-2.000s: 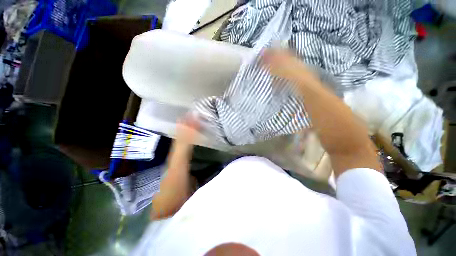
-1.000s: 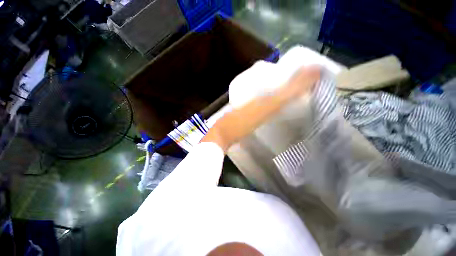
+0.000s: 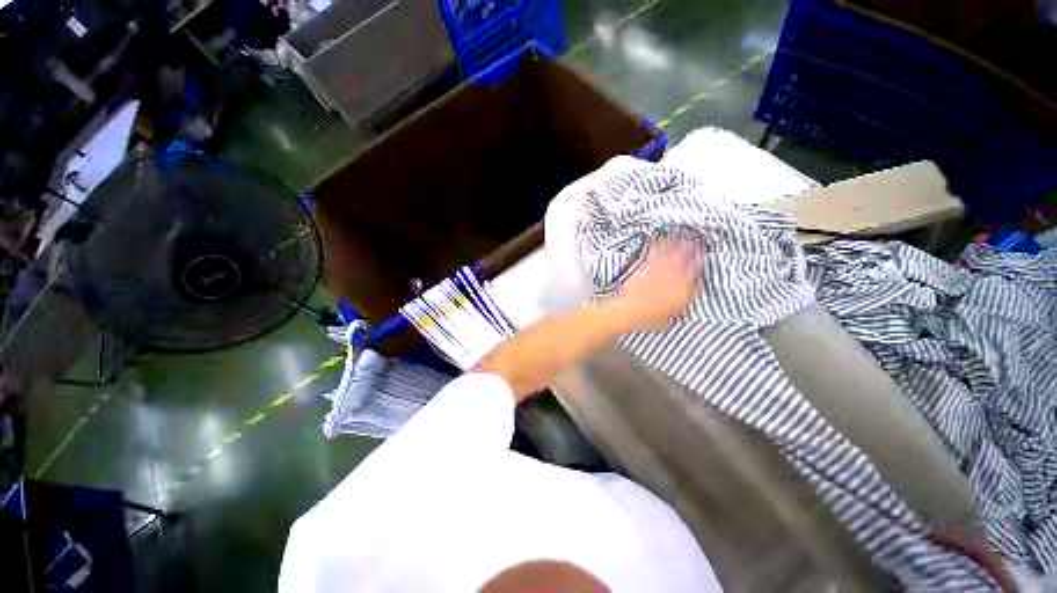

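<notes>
A striped T-shirt [image 3: 753, 272] in grey and white lies bunched over the rounded left end of the pale pressing board [image 3: 864, 394]. A long striped part of it runs down along the board to the lower right. My left hand [image 3: 672, 280] is closed on the bunched cloth near the board's end; its fingers are blurred and partly among the folds. My right hand [image 3: 977, 556] shows only as a small blurred patch at the lower right, at the far end of the striped length. Its fingers cannot be made out.
Crumpled striped shirts [image 3: 927, 319] lie along the board's far edge. An open brown cardboard box [image 3: 406, 174] stands beyond the left end, with striped folds [image 3: 458, 315] hanging beside it. A large fan [image 3: 203, 261] stands at left. Blue bins [image 3: 887, 104] are at the upper right.
The view has swung left, bringing in the fan and more floor. The shirt, earlier bunched between my hands mid-board, now covers the board's left end. My left hand has moved onto that end.
</notes>
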